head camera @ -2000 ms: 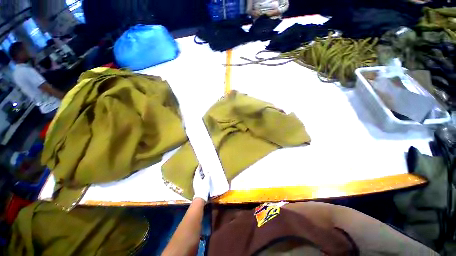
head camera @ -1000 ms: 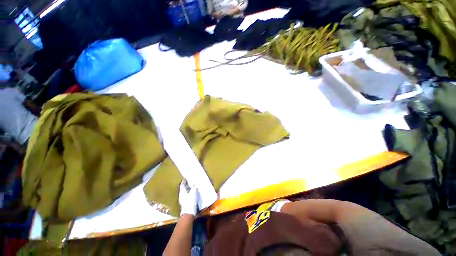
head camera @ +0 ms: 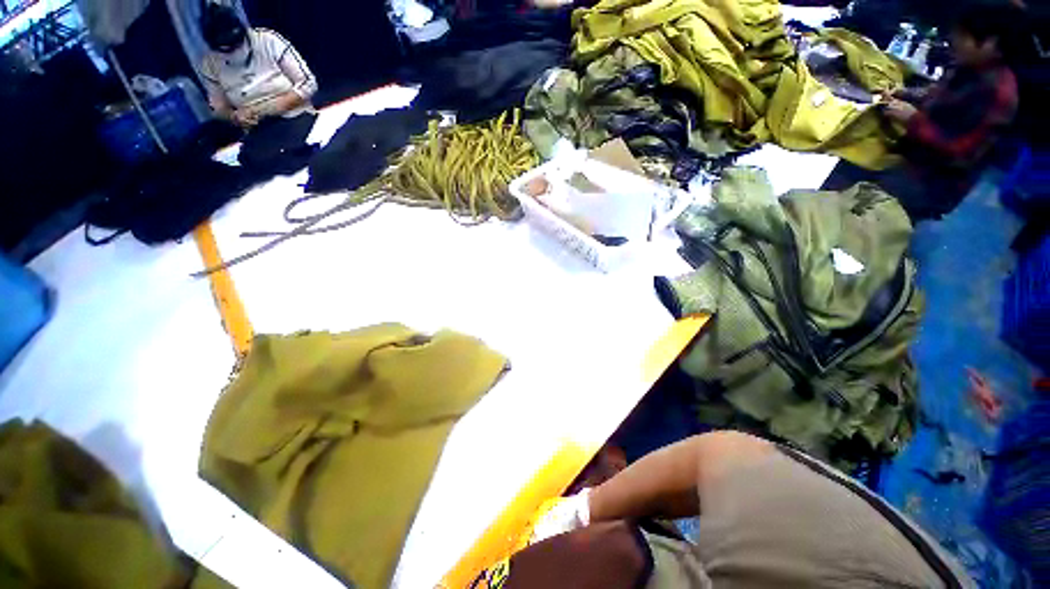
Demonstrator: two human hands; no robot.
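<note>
An olive garment panel [head camera: 334, 431] lies creased on the white table, its upper edge near the orange seam line. A long white strip [head camera: 248, 547] crosses its lower left part and runs out of the bottom of the picture. Part of a larger olive garment pile [head camera: 69, 506] shows at the lower left. My right hand [head camera: 561, 518], in a white glove, is at the table's near edge by the brown apron, clear of the panel. Its fingers are hidden or blurred, so its hold is unclear. My left hand is out of the picture.
A white basket [head camera: 593, 219] with card stands at the table's right, beside olive strips [head camera: 466, 167]. Grey-green jackets [head camera: 806, 311] are heaped over the right edge. Black cloth [head camera: 173, 196] lies at the far side. Two people [head camera: 259, 75] [head camera: 961, 115] sit beyond.
The view has swung right, so the basket, jackets and people show more fully. My left hand, earlier on the white strip, has left the picture. My right glove shows more at the table edge.
</note>
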